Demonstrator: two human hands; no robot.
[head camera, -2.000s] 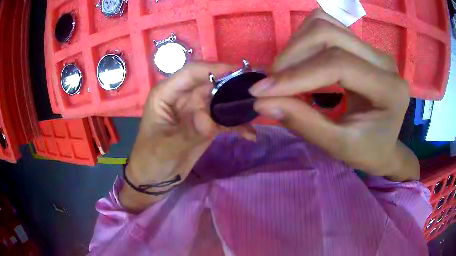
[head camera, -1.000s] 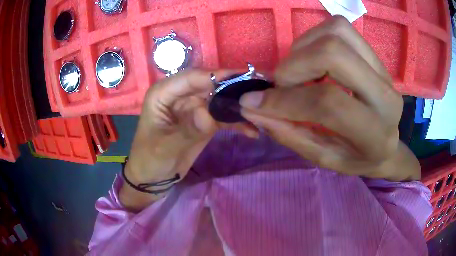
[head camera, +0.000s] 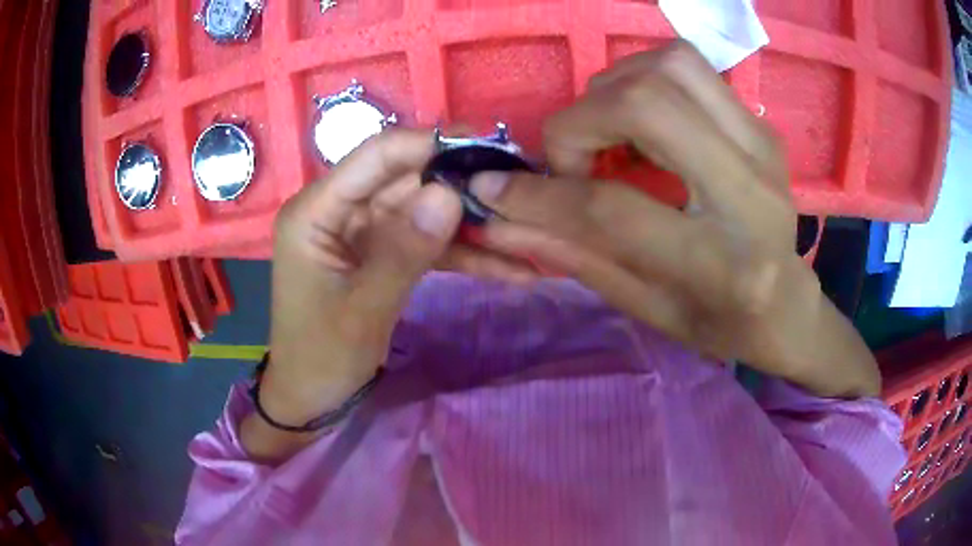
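Observation:
A watch head (head camera: 465, 160) with a dark glass face and silver lugs pointing up is held above the front edge of the red-orange compartment tray (head camera: 416, 80). My left hand (head camera: 357, 219) grips it at its left side between thumb and fingers. My right hand (head camera: 661, 203) has its thumb and fingers at the dark face, covering part of it. Whether thin film is pinched there cannot be told.
Several watch heads lie in the tray's left pockets, one (head camera: 224, 162) showing bright glass. A white cloth (head camera: 719, 30) lies on the tray's upper right. Stacked trays (head camera: 123, 304) stand lower left, another tray (head camera: 933, 437) lower right, and papers (head camera: 925, 267) at right.
Both hands and the watch head have moved slightly up and left. The watch head is tilted more, its face showing narrower. The view has shifted slightly.

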